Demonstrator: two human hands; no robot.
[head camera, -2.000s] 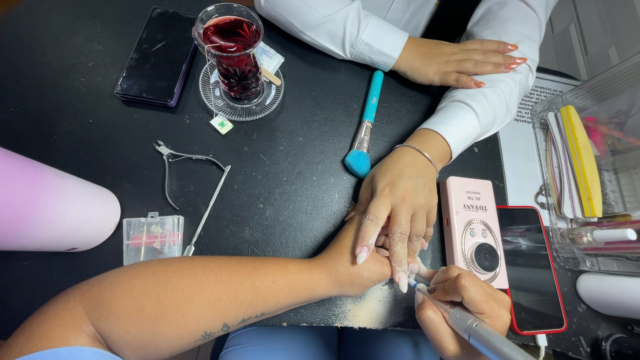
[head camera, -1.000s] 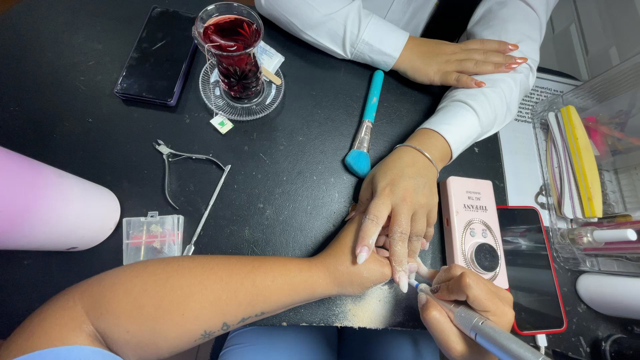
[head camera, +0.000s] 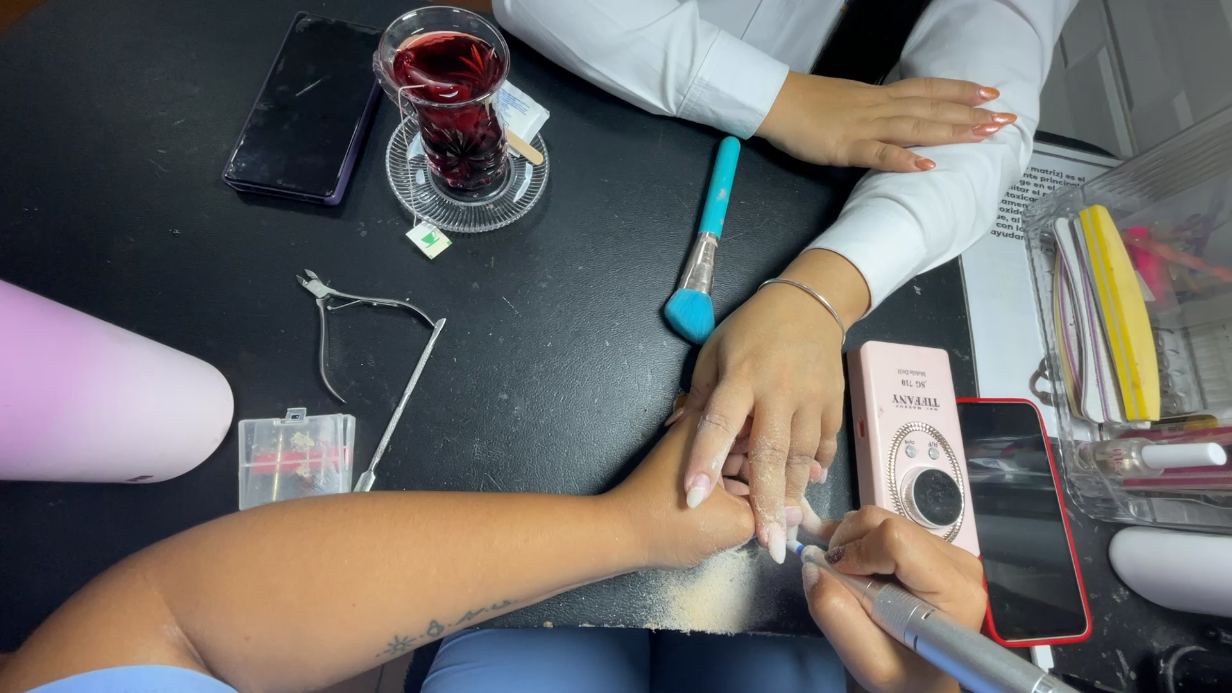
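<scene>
My left hand (head camera: 688, 496) reaches in from the left and is closed around fingers of the other person's hand (head camera: 775, 375), which lies over it, dusty and with long pale nails. The other hand partly hides my left fingers. Shut in my right hand (head camera: 905, 587) is a silver electric nail drill (head camera: 948, 630), its blue-ringed tip beside the nails. Pale dust (head camera: 707, 587) lies below the hands at the table edge. The pink drill control box (head camera: 910, 433) stands just above my right hand, partly over a red-edged phone (head camera: 1020, 520).
A teal brush (head camera: 707, 241), cuticle nippers (head camera: 327, 322), a metal pusher (head camera: 404, 404) and a small clear case (head camera: 295, 457) lie on the black table (head camera: 539, 385). Farther back are a glass of red tea (head camera: 452, 106) and a dark phone (head camera: 303, 106). A clear organizer (head camera: 1049, 318) holds nail files.
</scene>
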